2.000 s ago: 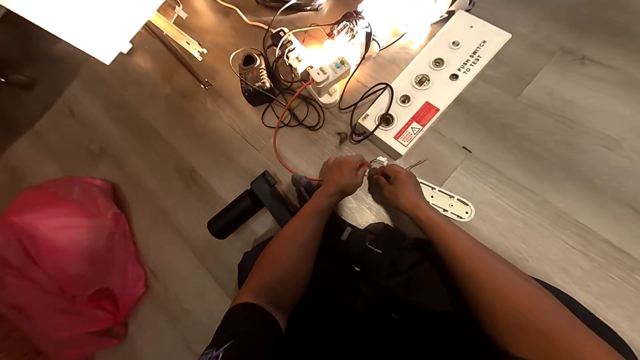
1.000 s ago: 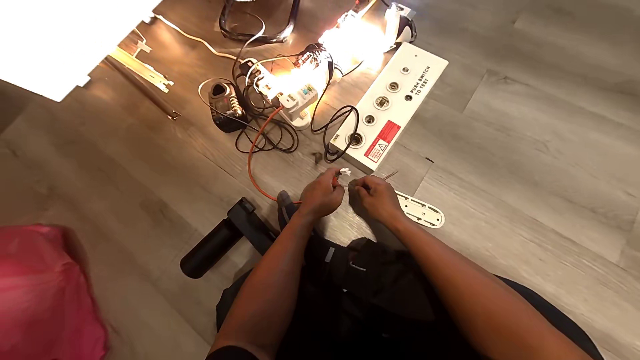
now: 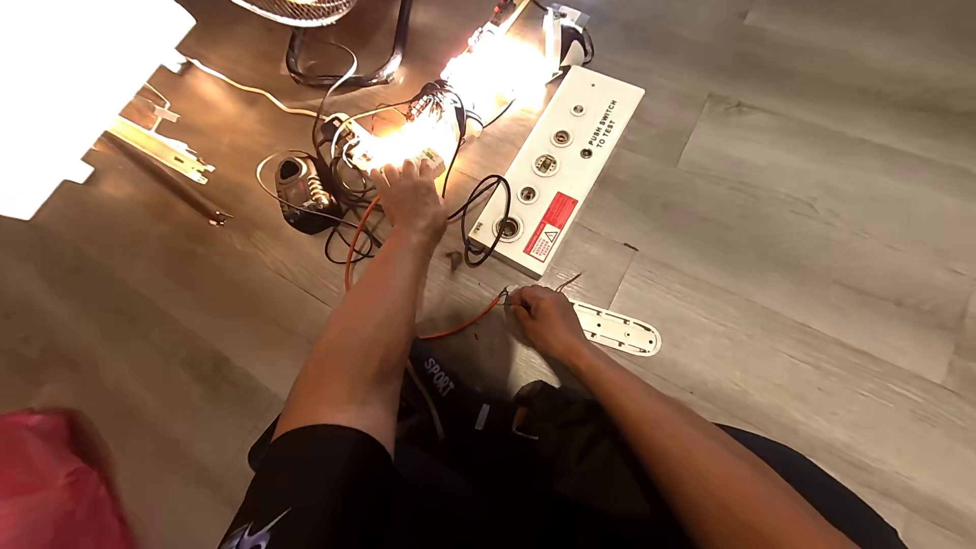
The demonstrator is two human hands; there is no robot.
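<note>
My left hand (image 3: 412, 202) reaches forward, palm down, over the near edge of a glaringly lit power strip (image 3: 431, 162); its fingertips are lost in the glare, so I cannot tell whether they press or grip anything. Close to the near end of the white bulb test box (image 3: 606, 114), my right hand (image 3: 543, 316) pinches a small white connector (image 3: 512, 291) with thin wires. An orange cable (image 3: 465, 328) runs to it from the left. Just beyond the right hand lies a white oblong slotted plastic plate (image 3: 629, 333), partly covered by that hand.
A battery charger (image 3: 305, 191) sits among tangled black cables (image 3: 358, 229) on the wood-look floor. Behind are a fan (image 3: 301, 9) and very bright lamps (image 3: 503, 72). Metal strips (image 3: 164, 149) lie at the upper left, a pink plastic bag (image 3: 57, 480) at the lower left.
My left hand has left the connector beside my right hand and moved forward to the power strip. My right hand still holds the connector and wires. The view has shifted somewhat.
</note>
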